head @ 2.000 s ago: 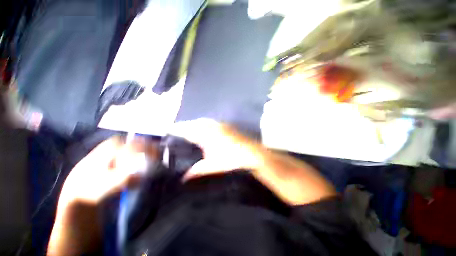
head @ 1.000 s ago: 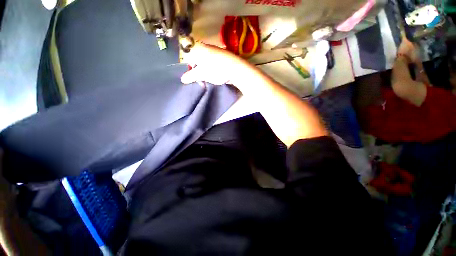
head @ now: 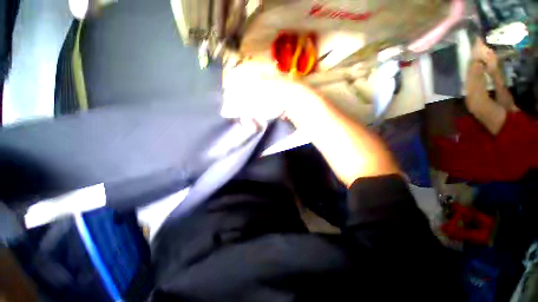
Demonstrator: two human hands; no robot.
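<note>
A large dark grey cloth panel [head: 118, 138] lies across the table and hangs over its front edge at the left. My right hand [head: 256, 91] is over the cloth's right end, just below and right of the needle area [head: 203, 53]. Folds of the cloth run to beneath the hand. Glare and blur hide the fingers, so whether they grip the cloth cannot be told. My left hand is not visible; a dim brown patch in the bottom left corner may be my left arm.
Behind my hand is the cream machine head [head: 265, 20] with red lettering. Red and yellow scissor handles [head: 295, 53] lie beside it. A blue crate [head: 112, 250] stands below at left. A person in red [head: 484, 144] works at the right.
The view has shifted slightly, so the machine and table appear further right and lower. My right hand stays by the cloth's right end. A white strip now shows below the cloth at left.
</note>
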